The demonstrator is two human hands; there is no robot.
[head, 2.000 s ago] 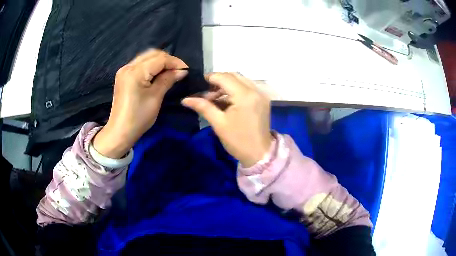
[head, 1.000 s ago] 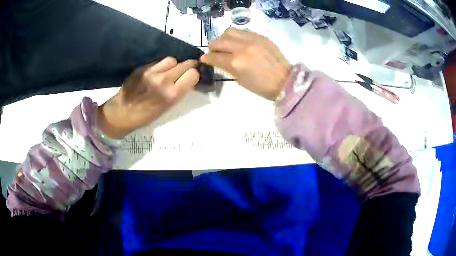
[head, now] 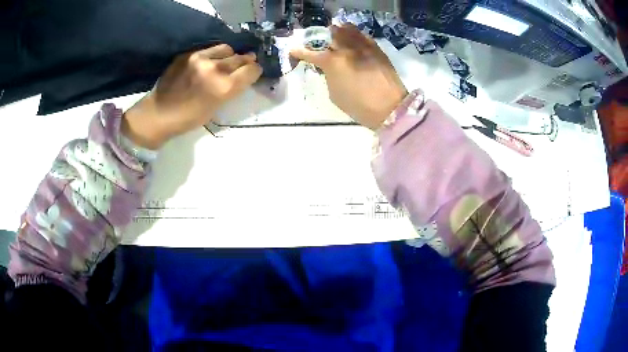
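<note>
A large black fabric panel (head: 117, 51) lies at the upper left, its right corner at the presser foot and needle (head: 265, 41). My left hand (head: 206, 86) grips the edge of the panel near that corner. My right hand (head: 354, 72) is just right of the needle, beside a small shiny round disc (head: 317, 38), thumb and fingers apart; its fingertips are partly unclear, and I cannot tell whether it holds anything small. The sewing machine (head: 509, 34) stretches across the top right with a lit display.
Small dark glossy pieces (head: 420, 39) are scattered under the machine arm. Red-handled thread snips (head: 506, 136) lie to the right. Printed scale marks run along the front of the white table (head: 275, 179). A blue bin edge (head: 606, 268) and white sheets are at the lower right.
The black panel has moved from my lap side up onto the table, and its corner is now at the needle. Both hands moved up with it, and my right hand has parted from the fabric.
</note>
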